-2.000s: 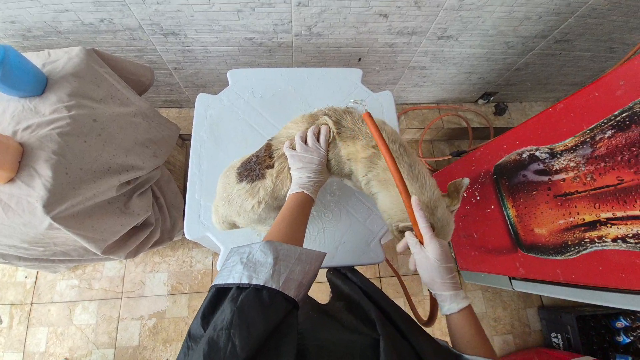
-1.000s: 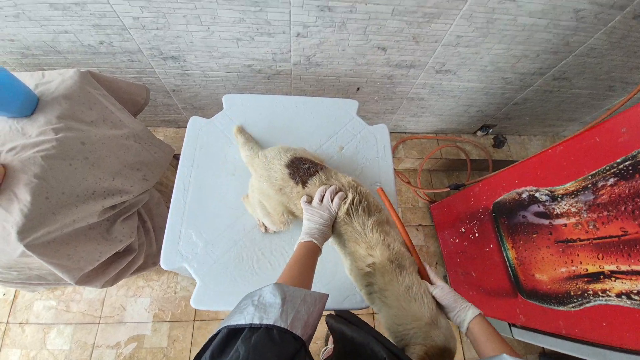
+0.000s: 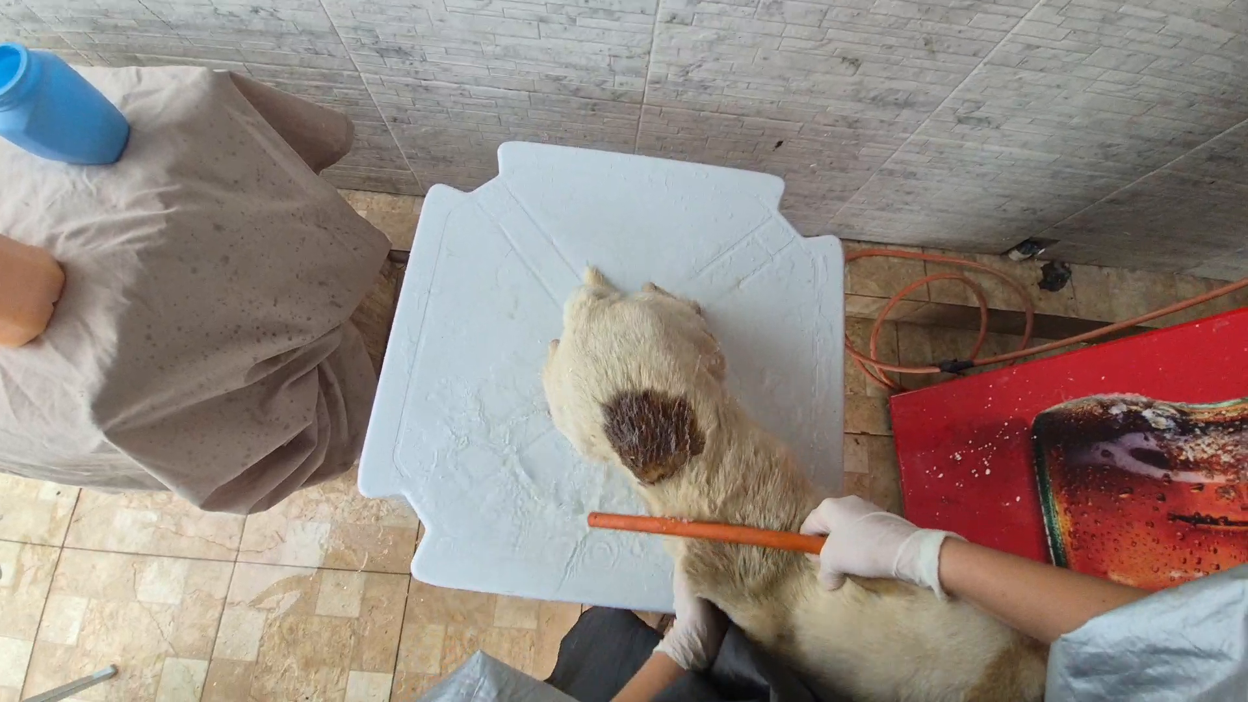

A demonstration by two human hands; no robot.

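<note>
A wet, cream-coloured dog (image 3: 751, 478) with a dark brown patch on its back stretches from the white plastic table (image 3: 468, 390) toward my body, its rump on the tabletop and its head out of clear sight at the bottom. My gloved right hand (image 3: 868, 546) grips an orange hose (image 3: 702, 528) near the dog's back, the hose end pointing left across the dog. Low at the table's near edge, my gloved left hand (image 3: 694, 624) is against the dog's underside, its fingers largely hidden by the body. Water wets the tabletop.
On the left, a cloth-covered object (image 3: 214, 292) carries a blue plastic container (image 3: 63, 107) and an orange one (image 3: 27, 292). A red panel with a bottle picture (image 3: 955, 448) stands right, below coiled hose (image 3: 936, 278). A tiled wall (image 3: 741, 88) rises behind the table.
My left hand has moved from the dog's back to its underside. The dog's rear has turned toward the wall. The hose end, pointing up beside the dog before, now points left across it.
</note>
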